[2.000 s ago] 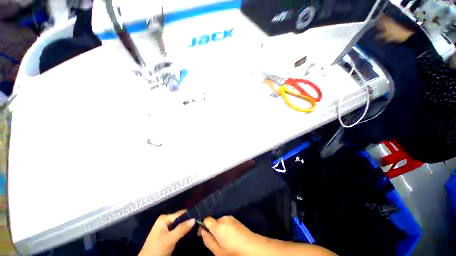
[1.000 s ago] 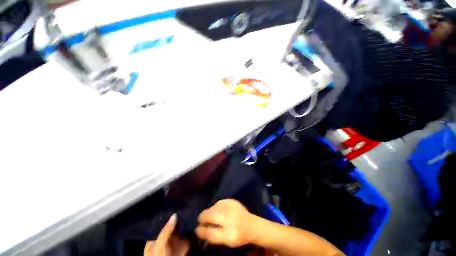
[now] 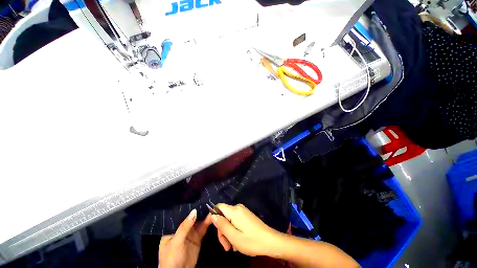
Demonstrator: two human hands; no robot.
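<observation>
A dark pinstriped garment piece (image 3: pixel 251 183) lies over my lap below the table's front edge. My left hand (image 3: pixel 180 242) is at the bottom centre, pinching the cloth between thumb and fingers. My right hand (image 3: pixel 234 224) is just right of it, closed on a small dark metal tool (image 3: pixel 214 209), likely thread snips. The tool's pale tip points up and left over the cloth, close to my left fingertips. Most of the tool is hidden in my right hand.
The white table (image 3: pixel 209 125) bears a JACK sewing machine (image 3: pixel 193 6), red-and-yellow-handled scissors (image 3: pixel 297 76) and a white cord loop (image 3: pixel 341 99). A blue crate (image 3: pixel 410 222) of dark pieces stands right of my lap. A person in dark dotted clothing (image 3: pixel 452 84) is at the right.
My left hand has returned to the cloth after its fingers lifted a second ago. The tool now shows in my right hand. The camera view has shifted.
</observation>
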